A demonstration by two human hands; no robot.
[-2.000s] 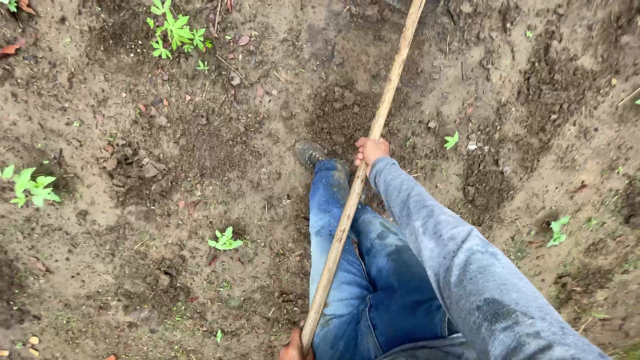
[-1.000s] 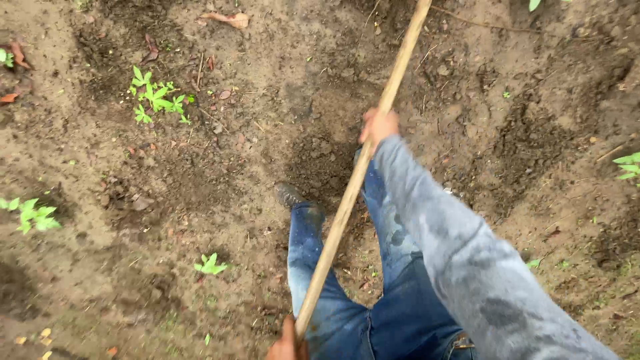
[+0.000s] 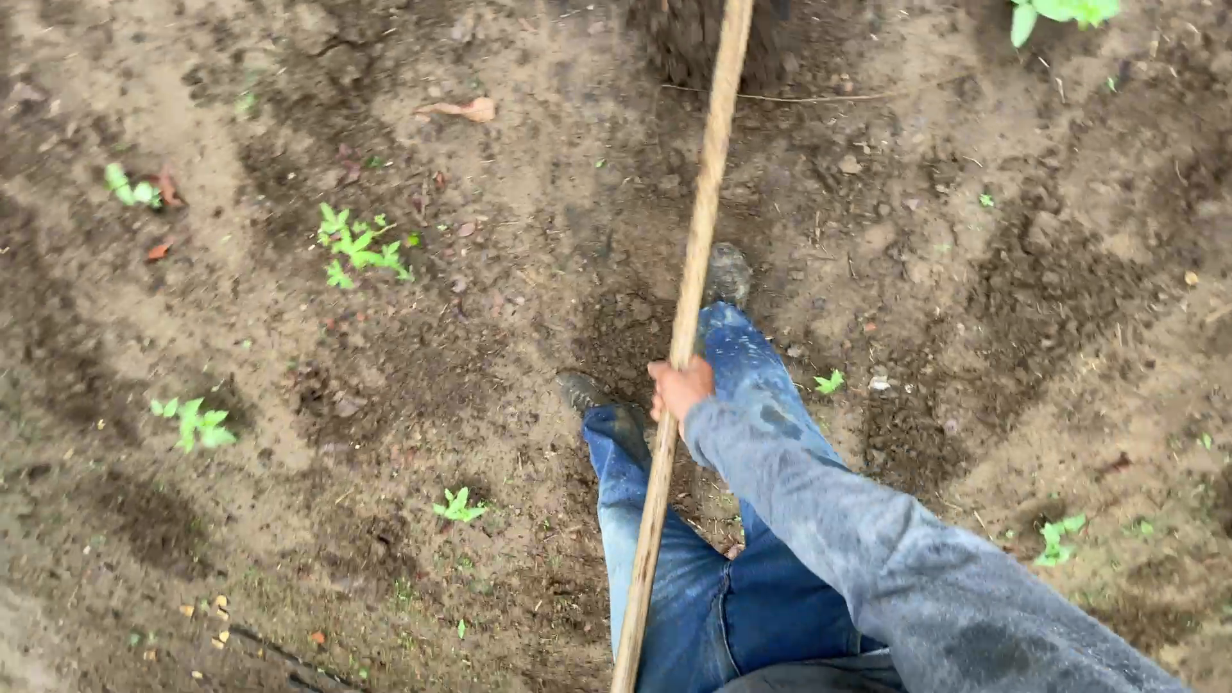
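A long wooden pole handle (image 3: 709,183) runs from the top edge down to the bottom edge, slightly tilted. My right hand (image 3: 682,387), in a damp grey sleeve, is closed around its middle, above my jeans. My left hand is out of frame. The handle's upper end meets a dark, blurred clump of soil (image 3: 679,43) at the top edge; whatever tool head it has cannot be made out there. Both my muddy shoes stand on the soil, the right one (image 3: 729,274) farther forward than the left (image 3: 582,392).
Small green seedlings grow from the bare soil: a leafy one (image 3: 361,245) at upper left, others at left (image 3: 195,423), near my left leg (image 3: 460,505), at lower right (image 3: 1059,539) and at top right (image 3: 1064,12). A dry brown leaf (image 3: 462,110) and a thin twig (image 3: 818,99) lie ahead.
My left hand, at the handle's lower end in both earlier frames, has gone out of view. My right foot shows ahead of the left now. The view has shifted forward.
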